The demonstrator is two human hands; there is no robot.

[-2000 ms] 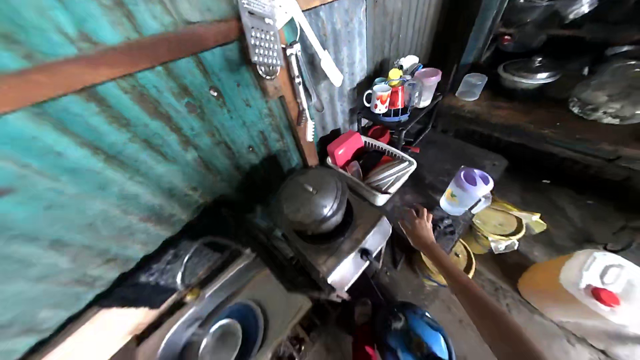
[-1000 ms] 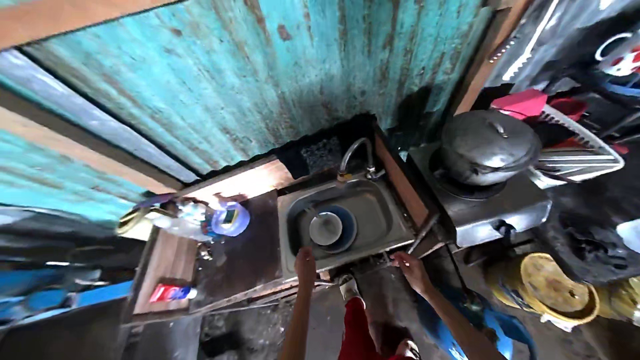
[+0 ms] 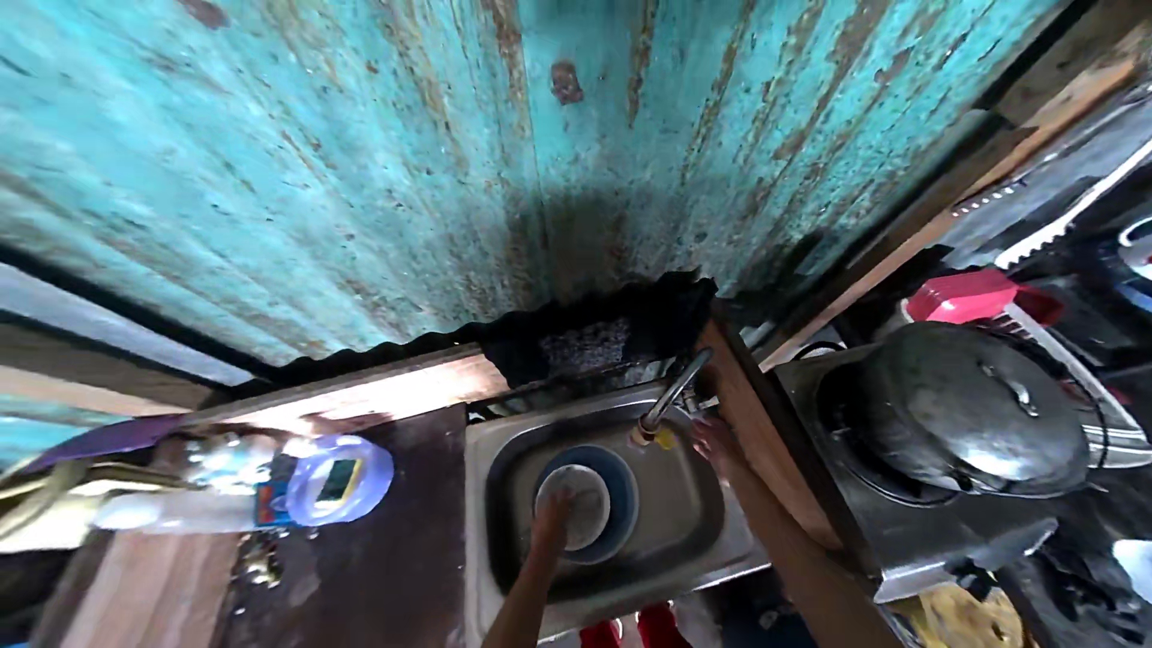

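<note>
My left hand (image 3: 552, 517) touches the left side of a pale round bowl (image 3: 587, 506); its fingers are blurred over the rim, so a grip cannot be told. The bowl lies inside a larger blue-grey basin (image 3: 623, 486) in the stainless steel sink (image 3: 681, 526). At the sink's back right corner my right hand (image 3: 714, 443) is by the base of the curved metal faucet (image 3: 670, 396), near its handle; whether its fingers are closed is unclear. A yellow bit (image 3: 665, 438) shows beside the faucet's spout.
A lidded dark metal pot (image 3: 976, 409) sits on the stove (image 3: 954, 531) to the right, past a wooden board (image 3: 765, 450). Behind it are a red plastic container (image 3: 961, 297) and a white dish rack (image 3: 1071, 364). Left of the sink, a purple tub (image 3: 373, 477) holds a sponge (image 3: 339, 480).
The view has swung left to the sink. My left hand has moved from the sink's front edge into the bowl area, and my right hand from the front right to the faucet.
</note>
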